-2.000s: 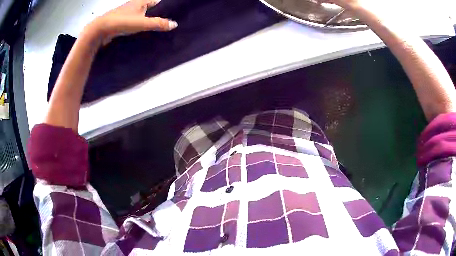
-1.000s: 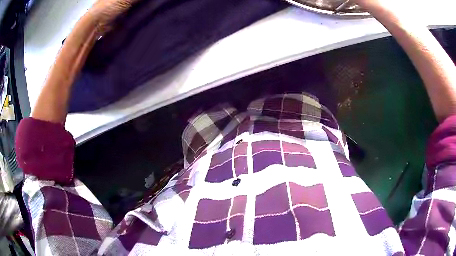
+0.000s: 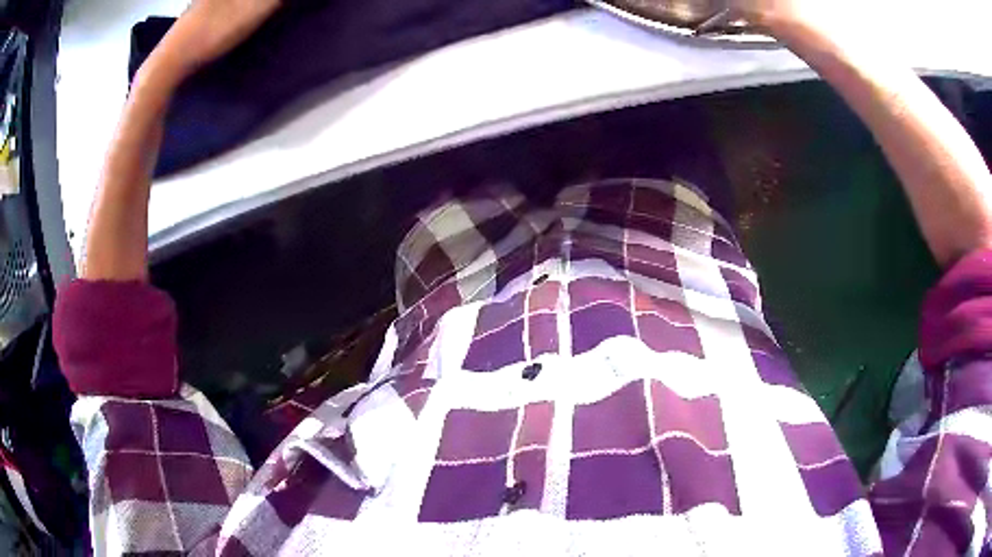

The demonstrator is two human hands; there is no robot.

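Note:
A dark navy garment piece [image 3: 359, 54] lies on the white ironing cover [image 3: 468, 103], running from the left toward the top centre. My left hand [image 3: 223, 24] is at the top edge over the left part of the piece. Its fingers are cut off by the frame, so its grip does not show. The silver-grey metal iron [image 3: 674, 13] is at the top right, only its near rim and part of its body in view. My right hand [image 3: 761, 11] is at the iron's right end, mostly cut off by the top edge.
The pale front edge of the table [image 3: 435, 141] curves across below the cloth. A dark green floor [image 3: 816, 239] shows beyond it at the right. Dark cluttered items stand at the far left edge. My checked shirt fills the lower middle.
The garment piece and table edge sit higher in the picture. My left hand has moved off the piece's middle toward its left part. The iron is more cut off than at first.

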